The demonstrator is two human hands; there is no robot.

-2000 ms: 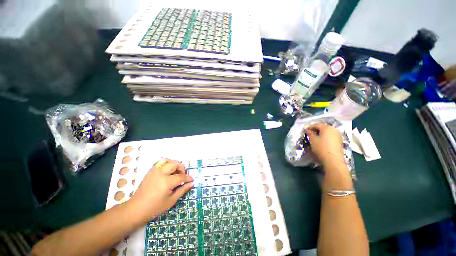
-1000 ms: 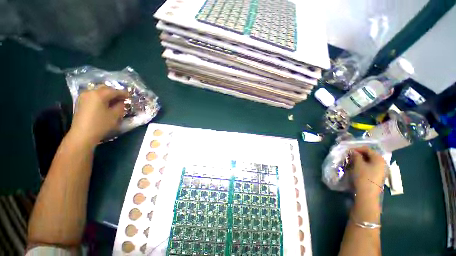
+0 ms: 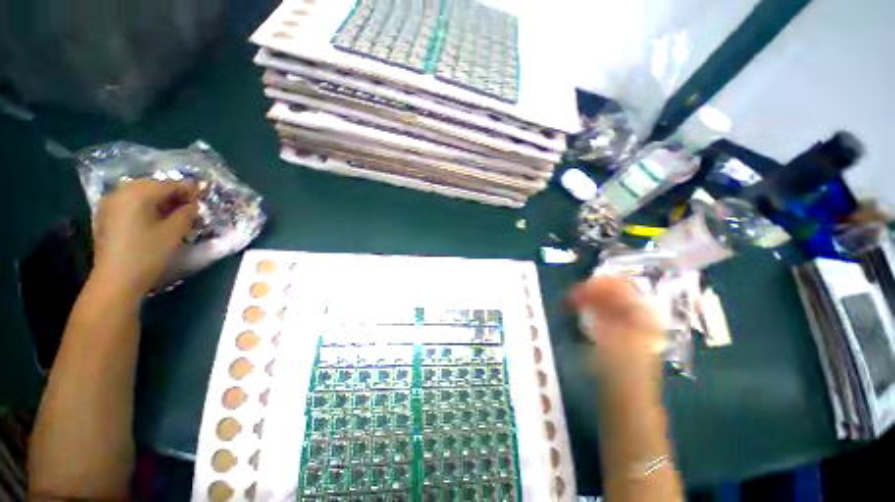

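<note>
The green circuit board panel (image 3: 417, 412) lies on the white carrier board (image 3: 285, 392) with holes along its side edges. My left hand (image 3: 145, 227) is over the open left parts bag (image 3: 231, 211), fingertips bent together among its silvery-dark pieces; whether they pinch a piece cannot be told. My right hand (image 3: 618, 312) is blurred, at the left side of the right parts bag (image 3: 669, 284), near the carrier board's right edge. Its fingertips and anything in them cannot be made out.
A tall stack of loaded carrier boards (image 3: 412, 142) stands behind the work. A clear labelled bottle (image 3: 643, 181), a yellow pen-like thing (image 3: 644, 231) and white scraps are back right. A dark phone (image 3: 54, 294) lies at left. More stacked boards (image 3: 852, 343) stand far right.
My left hand went from the panel to the left bag and stays there. My right hand was in the right bag and has moved to its left side. The camera view has shifted.
</note>
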